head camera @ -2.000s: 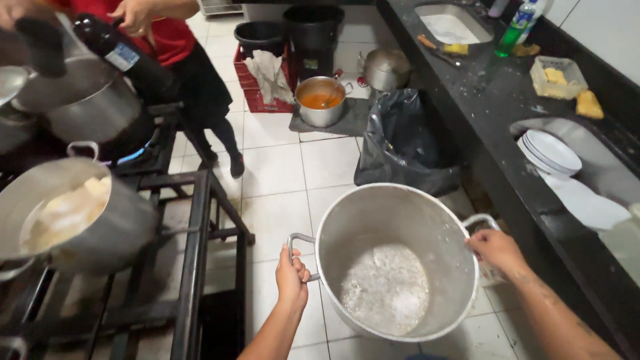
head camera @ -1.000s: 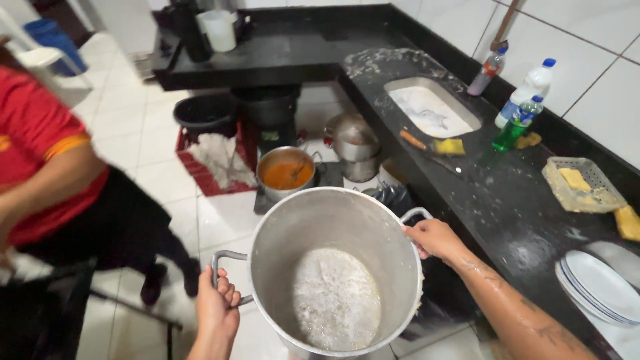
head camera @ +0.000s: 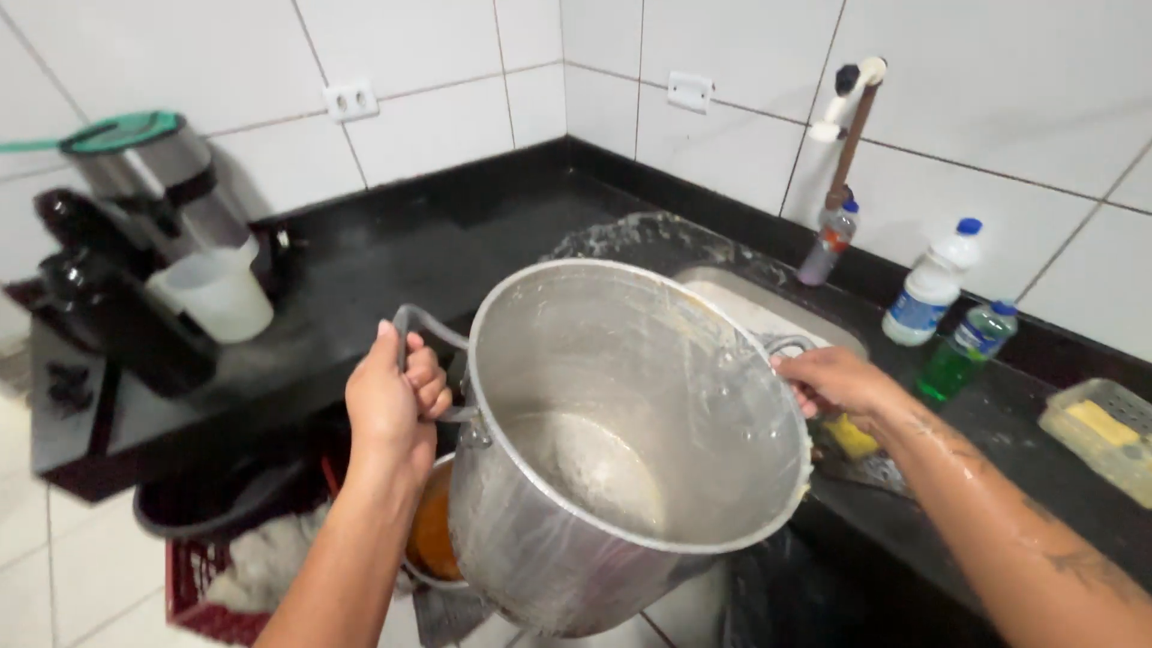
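A large aluminium stockpot hangs between my two hands, tilted so that its open mouth faces me. Frothy, cloudy liquid shows at its bottom, and whitish residue clings to the inner wall and rim. My left hand is closed around the loop handle on the left. The opposite handle is in my right hand, whose fingers are partly hidden behind the rim. Behind the pot's far rim lies a sink basin set in the black stone counter, partly covered by the pot.
Green, white and purple bottles stand by the wall. A plastic container sits at the right. On the left counter are a white jug and a black thermos. Below are an orange-filled pot and a red crate.
My hands have carried the stockpot toward the corner counter and raised and tilted it. The view has swung up to the tiled walls. The stove and the other person are out of view.
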